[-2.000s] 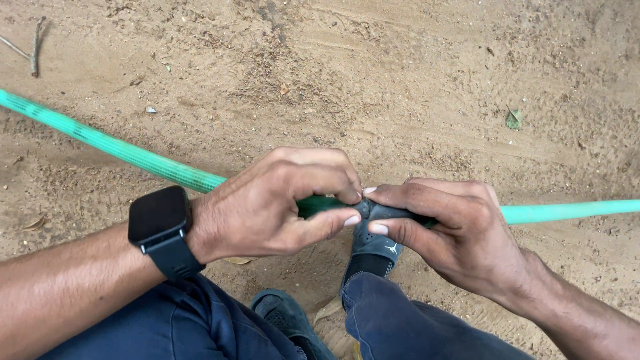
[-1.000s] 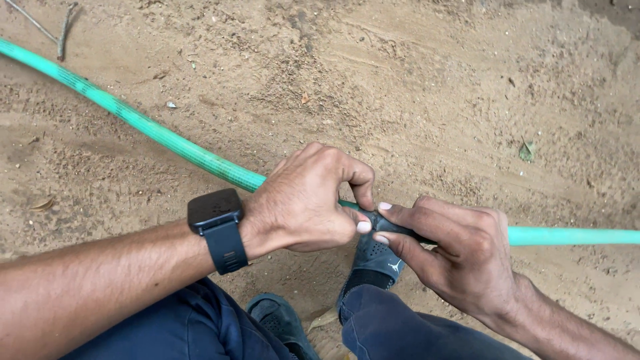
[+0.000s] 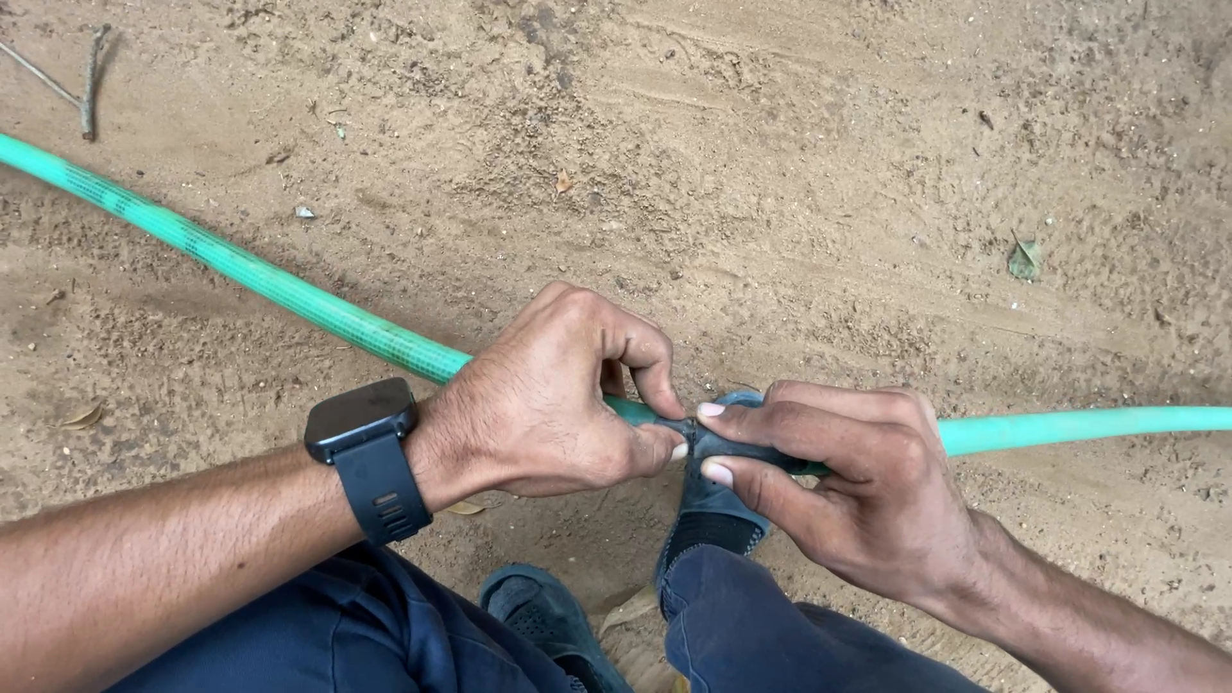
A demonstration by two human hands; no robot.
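A green garden hose (image 3: pixel 289 291) runs across the view from the upper left to the right edge, with a dark joint wrapped around it (image 3: pixel 724 447) near the middle. My left hand (image 3: pixel 563 399) pinches the hose and the joint's left end between thumb and index finger. Just to the right, my right hand (image 3: pixel 857 472) grips the dark sleeve with thumb and fingers, and the green hose comes out behind it. The fingertips of both hands almost meet at a thin dark seam. A smartwatch (image 3: pixel 364 421) is on my left wrist.
Sandy ground (image 3: pixel 818 192) lies below. My shoes (image 3: pixel 549 611) and dark blue trousers are under my hands. A forked twig (image 3: pixel 89 87) lies at the upper left, a green leaf (image 3: pixel 1025 260) at the right, and a dry leaf (image 3: pixel 85 417) near the left edge.
The fingers of my left hand have shifted at the joint, the index finger now bent higher above the thumb than two seconds ago. My right hand keeps its hold on the dark sleeve.
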